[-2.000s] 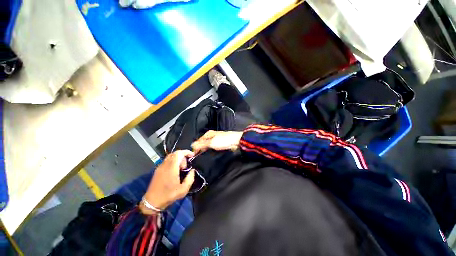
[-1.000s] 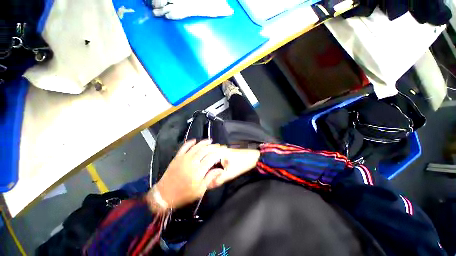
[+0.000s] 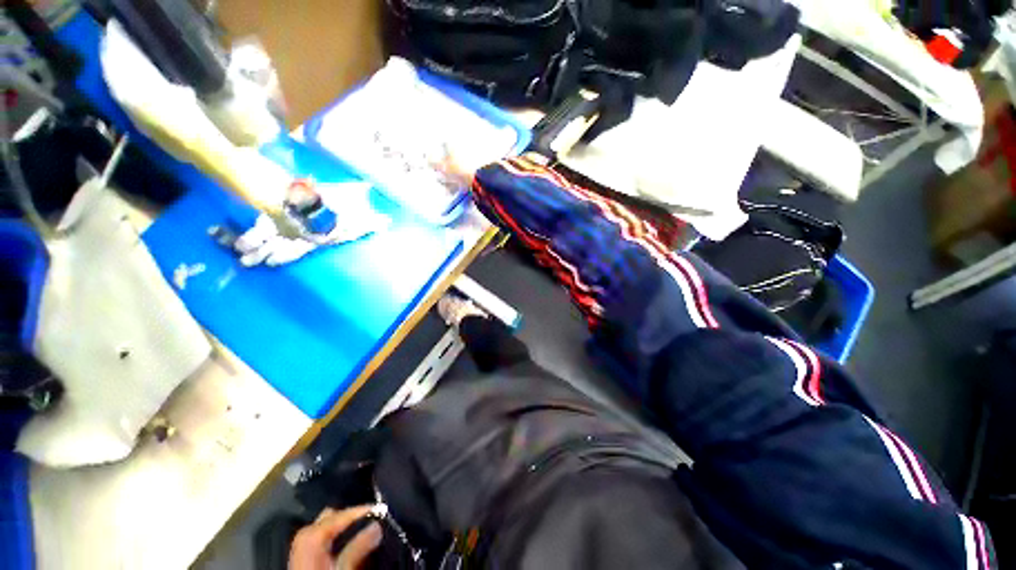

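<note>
My left hand [image 3: 334,540] is cut off by the bottom edge. Its fingers are curled on the edge of a black bag [image 3: 407,546] with a silvery line, low on my lap. My right arm reaches forward to the shallow blue tray [image 3: 507,131]. My right hand [image 3: 455,176] is small and blurred over the tray's near side, and its fingers cannot be made out. Small dark specks of parts [image 3: 407,150] lie on the white sheet in the tray.
A bench machine head [image 3: 184,123] stands over the blue mat [image 3: 279,334], with a crumpled glove [image 3: 301,239] beneath it. Black bags [image 3: 501,45] are piled behind the tray. A blue crate [image 3: 852,306] with black bags stands at the right.
My right hand has left the bag and reached forward to the tray. My left hand and the bag now sit lower in view. The view has shifted to show the machine and more bench.
</note>
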